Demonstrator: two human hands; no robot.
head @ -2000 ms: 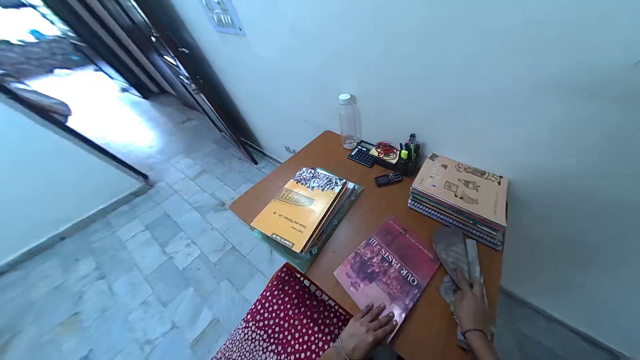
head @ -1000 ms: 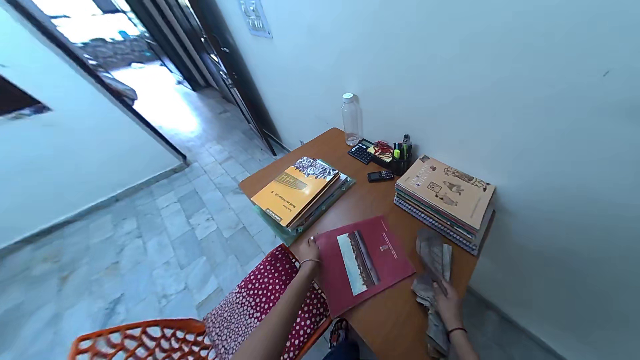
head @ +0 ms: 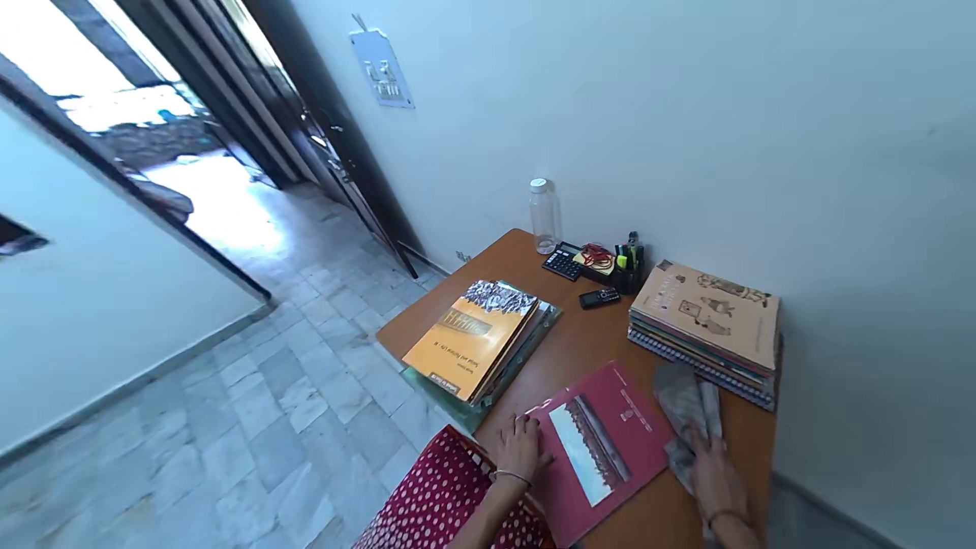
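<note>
A dark pink paperback book (head: 637, 427) lies on the wooden table with a picture of a long building on its upper face. My left hand (head: 520, 450) rests on the book's left edge, fingers spread. To the right of the book, my right hand (head: 709, 457) is on a crumpled grey cloth (head: 679, 393); whether the fingers grip it or only press on it is unclear. Behind my left hand stands a pile of books topped by an orange book (head: 465, 343). A second pile, with a tan book (head: 709, 313) on top and spiral notebooks below, stands behind the cloth.
A clear bottle (head: 543, 217), a calculator (head: 563, 261), a black mobile phone (head: 600, 297) and a black pen holder (head: 629, 267) stand or lie near the wall. A chair with a dotted red cover (head: 435, 488) adjoins the table's front left edge.
The pink book first showed its titled cover and was then turned over to the face with the building picture. My left hand has shifted on it. The orange chair has left the view.
</note>
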